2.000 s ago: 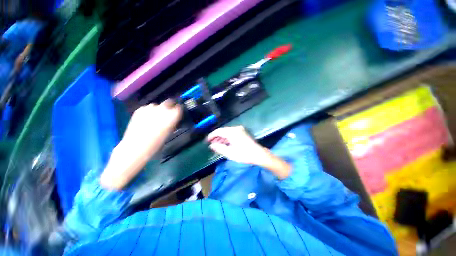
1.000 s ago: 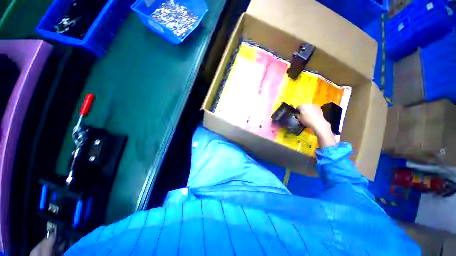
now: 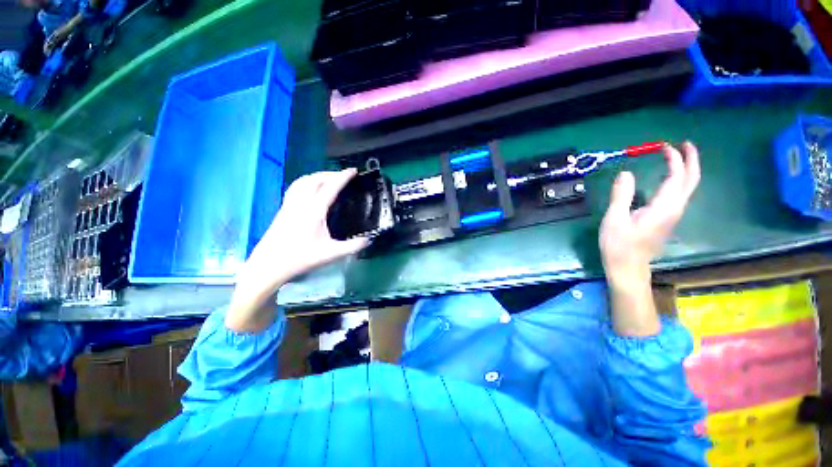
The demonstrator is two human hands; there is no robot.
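Observation:
My left hand (image 3: 306, 223) holds a black housing (image 3: 363, 206) by its sides at the left end of the press fixture (image 3: 427, 215). The housing's open face is turned up. The fixture has two bright blue bars and a silver metal insert (image 3: 421, 188) at its left part. The toggle clamp (image 3: 547, 171) lies along the right part. Its red clamp handle (image 3: 646, 149) points right. My right hand (image 3: 644, 212) is open beside the handle, fingers spread and thumb up; its fingertips are near the handle's end, and I cannot tell if they touch it.
A large blue bin (image 3: 202, 173) stands left, with clear trays (image 3: 91, 233) beyond it. A pink foam sheet (image 3: 520, 66) with black housings lies behind the fixture. Blue bins with dark parts (image 3: 762, 84) and small metal pins (image 3: 807, 173) are right. A carton (image 3: 664, 301) holds striped sheets (image 3: 750, 351).
My right hand has left the carton, where it was on a black housing, and is now at the clamp handle. My left hand now holds a housing. The view has swung back to the fixture.

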